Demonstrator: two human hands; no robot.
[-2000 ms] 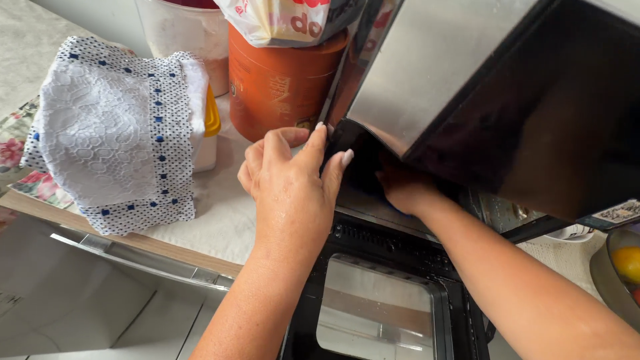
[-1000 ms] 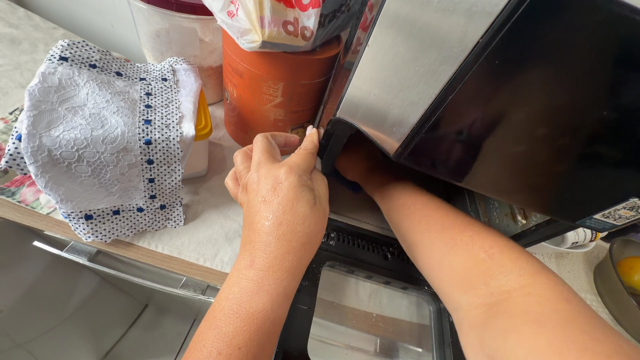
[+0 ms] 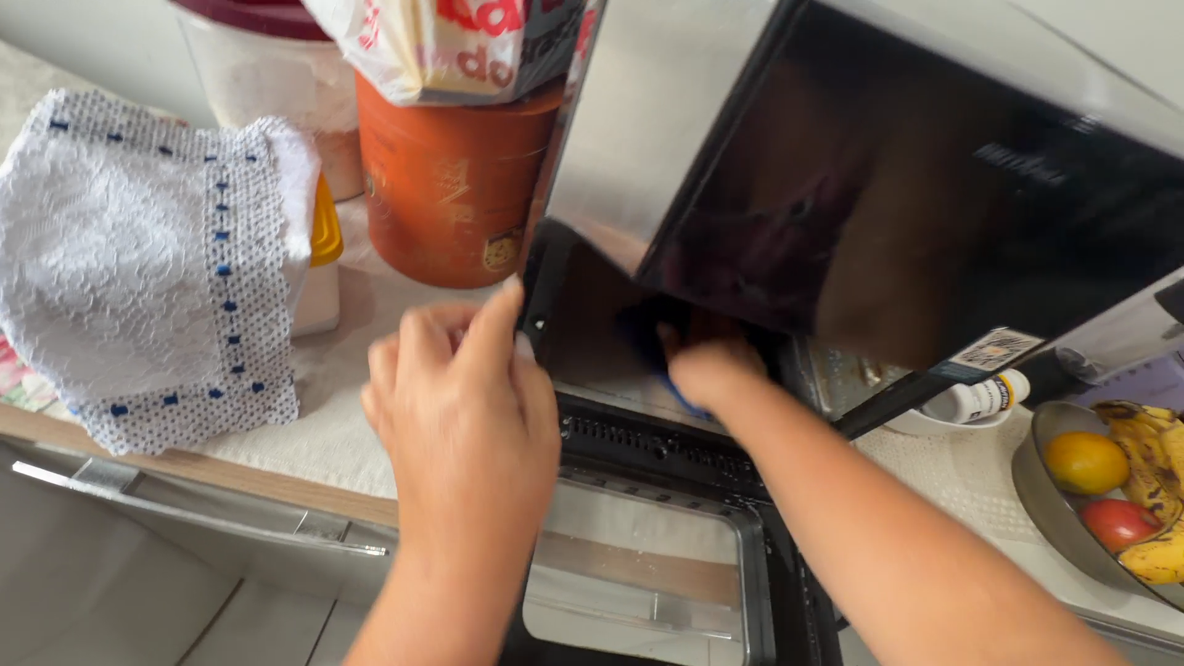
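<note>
My right hand (image 3: 712, 365) reaches into the dark cavity of a countertop oven (image 3: 666, 139), on a dark blue cloth (image 3: 647, 333) that is partly hidden and blurred. The oven's glass door (image 3: 638, 573) hangs folded down below, with a black frame. My left hand (image 3: 462, 379) is at the left front edge of the oven, fingers curled, thumb and forefinger by the black side frame; whether it grips the edge I cannot tell.
Left of the oven are an orange canister (image 3: 444, 194) under a plastic bag (image 3: 453, 46), a clear tub (image 3: 268, 83) and a lace-covered container (image 3: 139, 268). On the right are a fruit bowl (image 3: 1036, 499) and a white bottle (image 3: 980, 398). A cabinet handle (image 3: 203, 509) runs below the counter.
My right hand has moved to the right inside the oven, and the blue cloth at it shows more. My left hand stays by the oven's left edge.
</note>
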